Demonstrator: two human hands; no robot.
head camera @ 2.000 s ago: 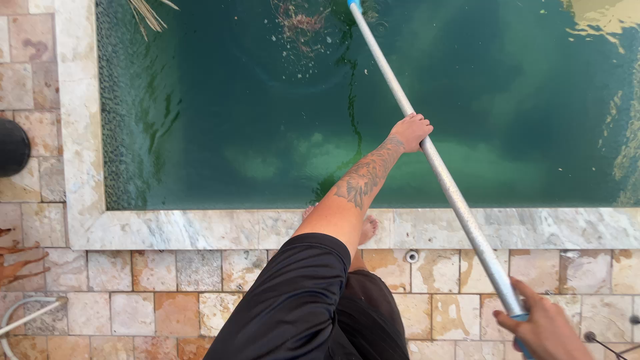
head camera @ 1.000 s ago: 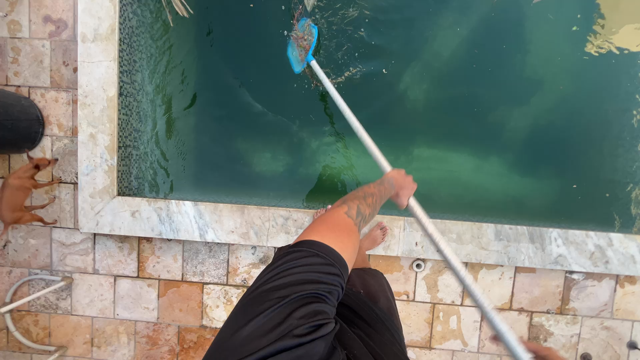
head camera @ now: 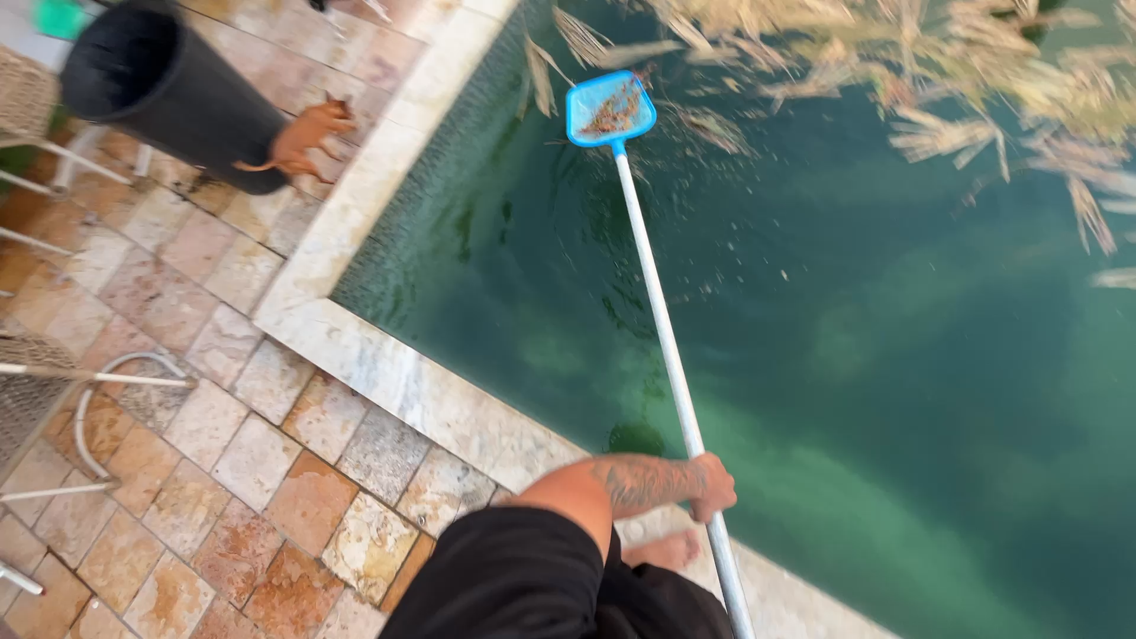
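Observation:
My left hand [head camera: 713,487] is closed around the metal pole [head camera: 661,311] of a pool skimmer, low in the view, above the pool's stone edge. At the pole's far end, the blue skimmer net [head camera: 611,108] holds brown debris and is over the green pool water [head camera: 852,337], near floating dry palm fronds [head camera: 950,133]. The pole's near end runs out of the bottom of the view. My right hand is out of sight.
Pale stone coping [head camera: 399,382] borders the pool, and my bare foot [head camera: 664,550] is on it. A tall black bin [head camera: 191,98] and a small brown dog [head camera: 311,140] are on the tiled deck at the left. White-framed woven chairs [head camera: 35,390] stand at the left edge.
The view has swung left. The skimmer net has come into view with debris in it and has moved farther out. My right hand has left the view. The dog now stands beside the bin.

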